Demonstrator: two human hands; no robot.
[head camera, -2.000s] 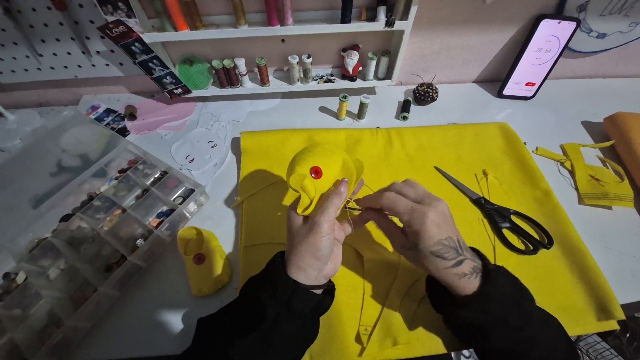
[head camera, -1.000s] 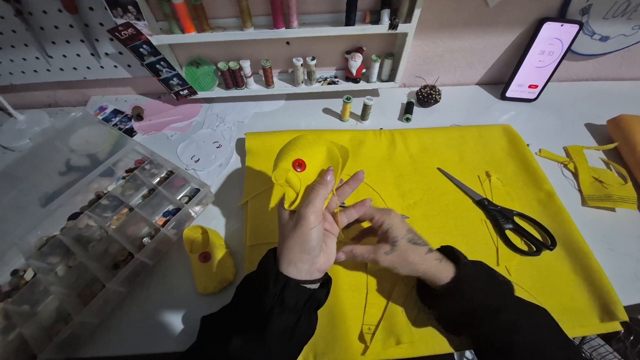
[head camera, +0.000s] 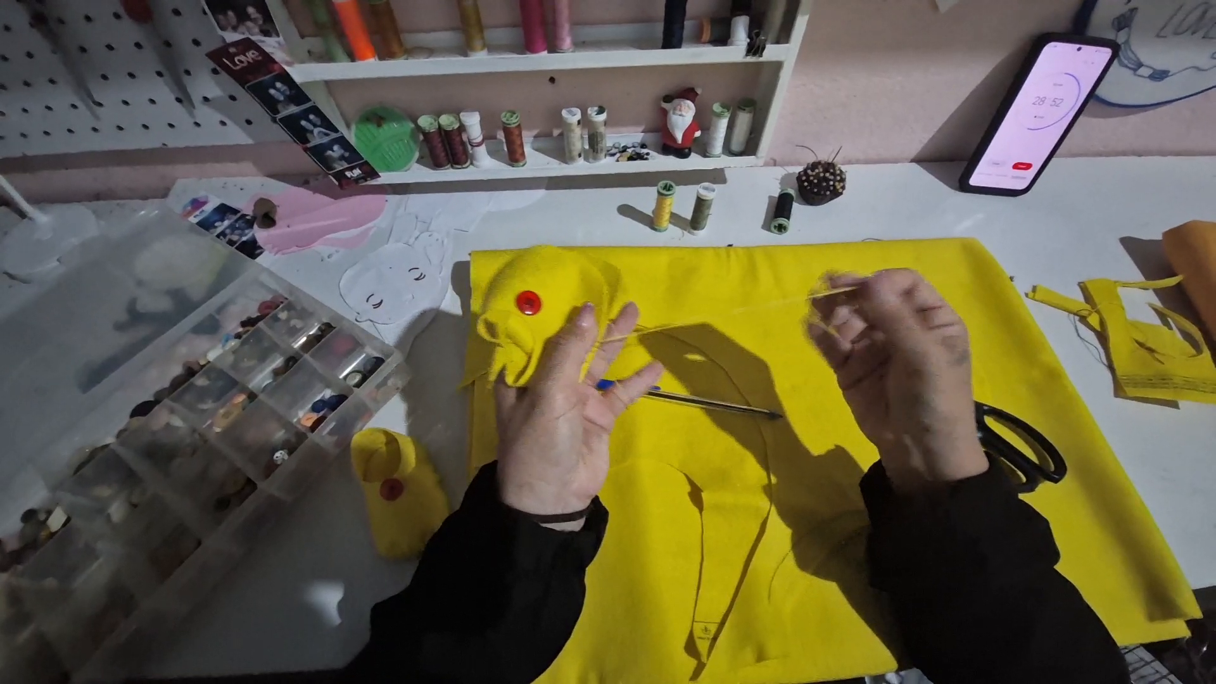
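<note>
My left hand (head camera: 560, 418) holds a yellow felt piece (head camera: 551, 275) with a red button (head camera: 528, 303) sewn on its side. A yellow thread (head camera: 703, 318) runs from the felt towards my right hand (head camera: 898, 361), raised at the right with its fingertips closed on the thread; a needle there is too blurred to tell. Below lies a large yellow felt sheet (head camera: 950, 304) with drawn outlines. A pen (head camera: 712, 404) rests on it beside my left hand. Black-handled scissors (head camera: 1026, 446) are partly hidden behind my right hand. A second small yellow felt piece (head camera: 399, 503) with a red button stands left of my left forearm.
At left is a clear compartment box (head camera: 313, 456) of buttons. Several thread spools stand behind the sheet, among them a yellow one (head camera: 663, 207), near a pincushion (head camera: 821, 181). A phone (head camera: 1040, 114) leans on the wall. Yellow felt scraps (head camera: 1149, 342) lie at right, below a thread shelf (head camera: 551, 62).
My right hand has moved right and up, away from the held felt piece, and the thread now stretches between them. It now covers much of the scissors, which showed fully before.
</note>
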